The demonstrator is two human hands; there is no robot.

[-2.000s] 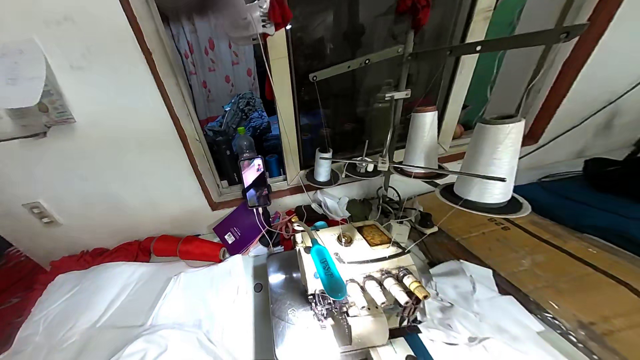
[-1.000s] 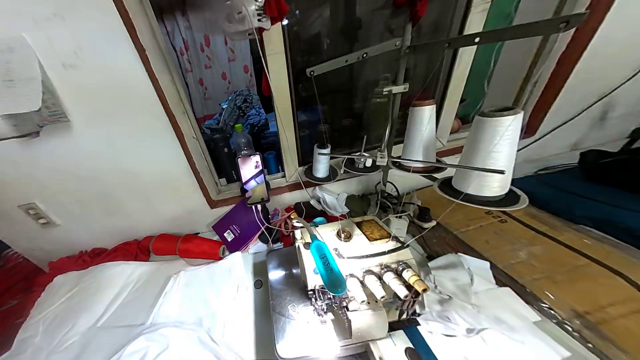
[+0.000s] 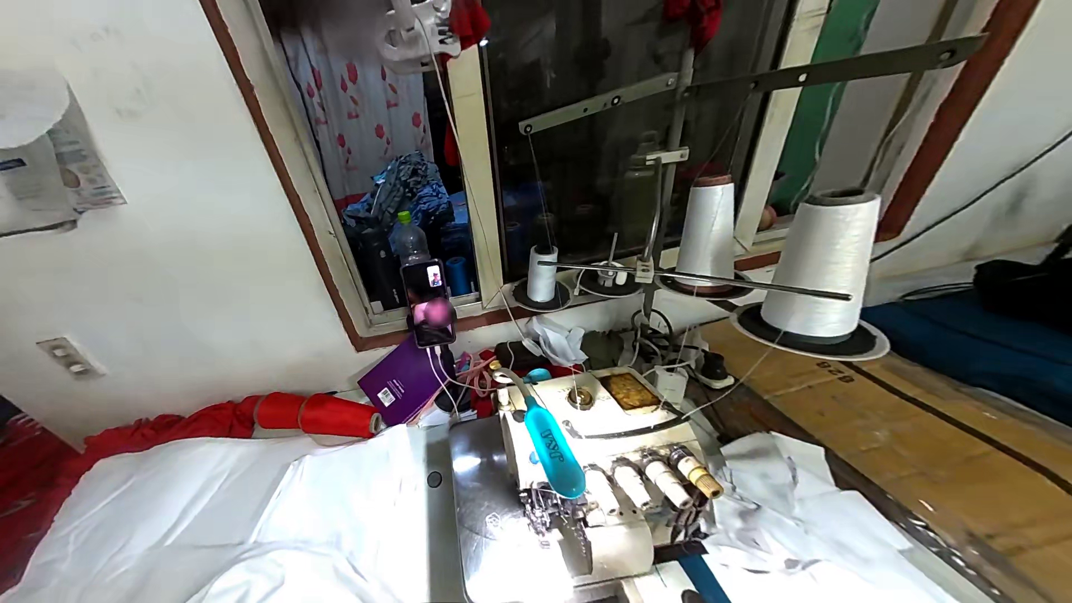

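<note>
Neither my left hand nor my right hand is in view. An overlock sewing machine stands at the lower middle, with a turquoise lamp lighting its steel plate. Tension knobs line its front. White fabric lies spread to the left of the machine, and more crumpled white fabric lies to its right. Behind it, a thread stand holds large white thread cones and a small spool, with threads running down toward the machine.
A phone in a holder stands by the window, above a purple book. Red thread cones lie on red fabric along the wall. Cables tangle behind the machine. A cardboard sheet lies at the right.
</note>
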